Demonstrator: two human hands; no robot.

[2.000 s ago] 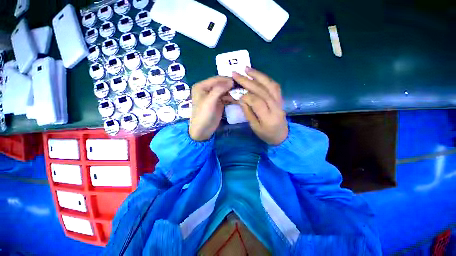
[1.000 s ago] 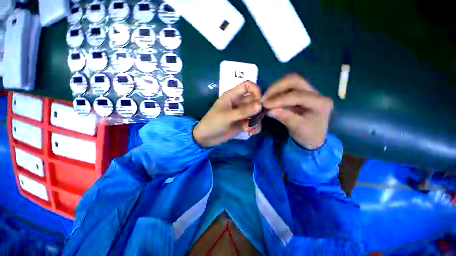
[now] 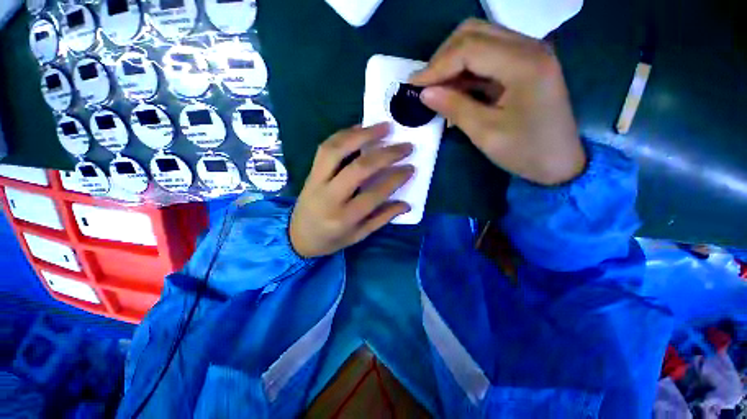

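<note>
A white power bank housing (image 3: pixel 419 176) lies on the dark green bench in front of me, its long side pointing away. My left hand (image 3: pixel 348 192) rests with spread fingers on its left side and steadies it. My right hand (image 3: pixel 512 102) pinches the right edge of a glossy black display cover (image 3: pixel 409 106) between thumb and index finger, at the housing's far end. The cover hides the display window. Whether it lies flat on the housing cannot be told.
A clear sheet of round silvery-white lenses (image 3: pixel 151 123) lies at left. A red crate (image 3: pixel 123 266) with white units stands below the bench edge at left. A pale-handled craft knife (image 3: pixel 633 98) lies at right. Two white housings (image 3: pixel 532 12) show at the far side.
The display digits on the housing are now covered by the black disc, held by my right hand. My left hand has moved down onto the housing's left side. The hands have parted.
</note>
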